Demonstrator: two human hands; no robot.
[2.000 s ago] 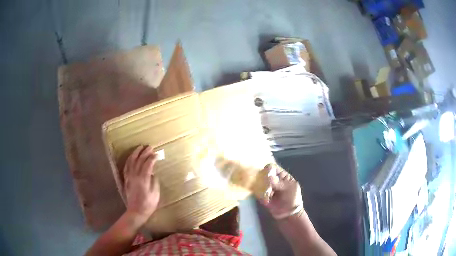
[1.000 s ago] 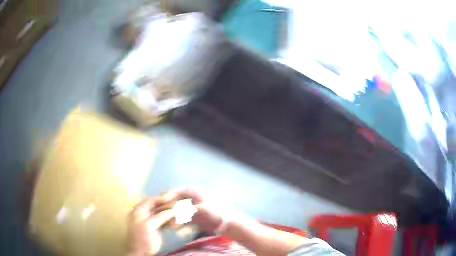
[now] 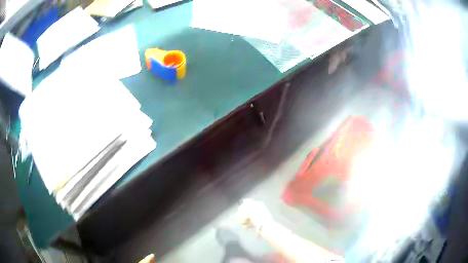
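Observation:
An orange and blue tape dispenser (image 3: 166,65) lies on the green-topped table (image 3: 205,97), with no hand on it. A thick stack of white sheets (image 3: 77,123) lies on the table to its left. My right hand (image 3: 254,217) is low in the picture, below the table edge, blurred and washed out; its fingers and anything in it cannot be made out. Only a fingertip of my left hand (image 3: 147,258) shows at the bottom edge. The carton is not in view.
More papers (image 3: 246,18) lie at the table's far side. A red plastic stool (image 3: 328,174) stands on the grey floor to the right, partly lost in glare. The table's dark side (image 3: 226,141) runs diagonally across the picture. Blue shapes show at the upper left.
The view has turned right, from the carton to the table and stool. My hands, earlier together at a small pale thing near the carton, are now apart and low.

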